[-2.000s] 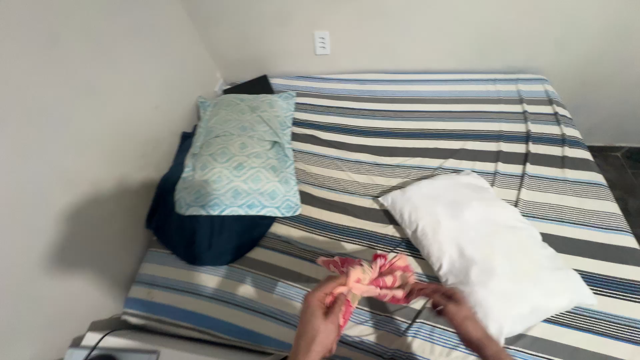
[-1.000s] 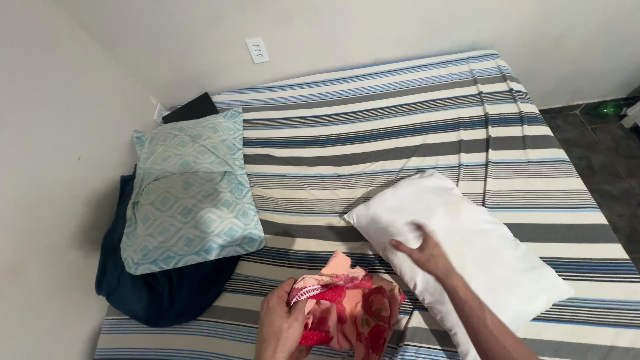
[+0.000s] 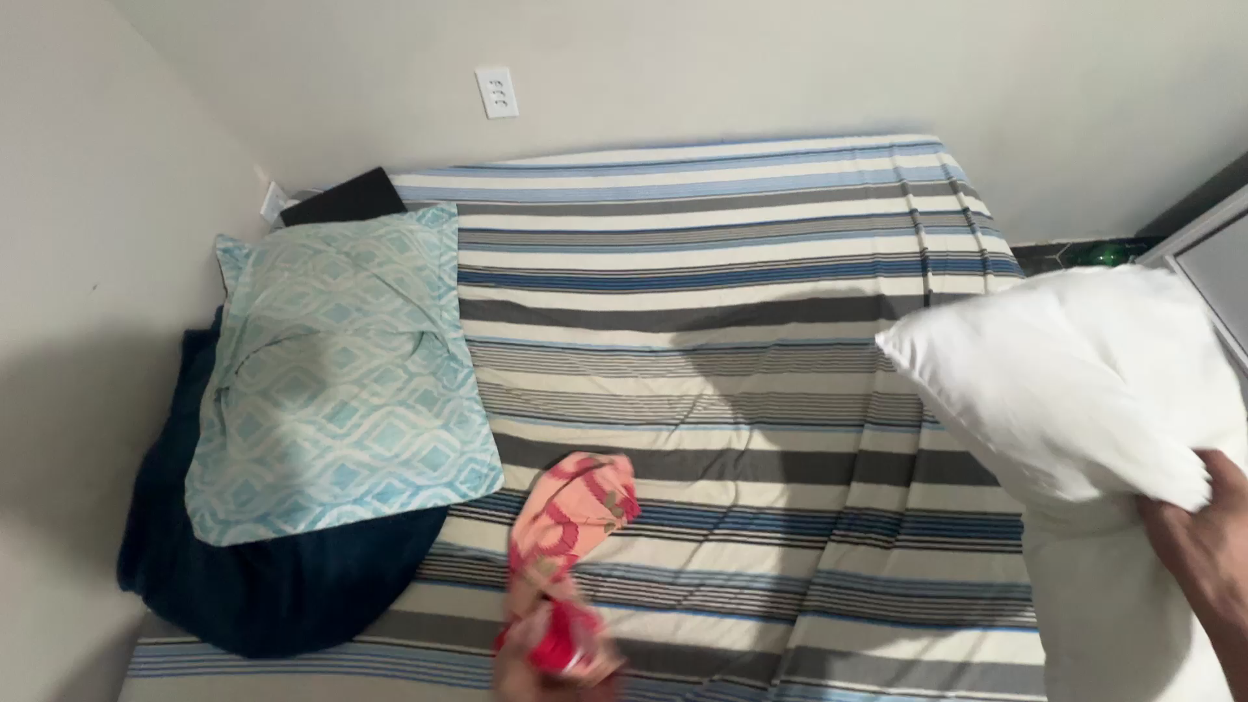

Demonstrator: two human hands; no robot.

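My left hand (image 3: 556,673), blurred at the bottom edge, grips a bunched pink and red patterned cloth (image 3: 575,507), whose far end lies toward the middle of the bed. At the right, my right hand (image 3: 1204,526) pinches a white pillow (image 3: 1072,380) by its side, and the pillow bends and hangs from the grip, raised over the bed's right part. Striped in blue, grey and cream, a sheet (image 3: 780,390) covers the bed beneath both hands.
A light blue patterned pillow (image 3: 341,390) rests on a dark blue blanket (image 3: 283,595) at the left, with a flat black object (image 3: 346,198) behind it. Walls border the bed's left and far sides; a wall outlet (image 3: 497,93) is above. A pale-framed panel (image 3: 1209,263) stands at the right.
My right hand, above the white pillow a second ago, has taken hold of it and lifted it off the bed toward the right. The cloth stays in my left hand.
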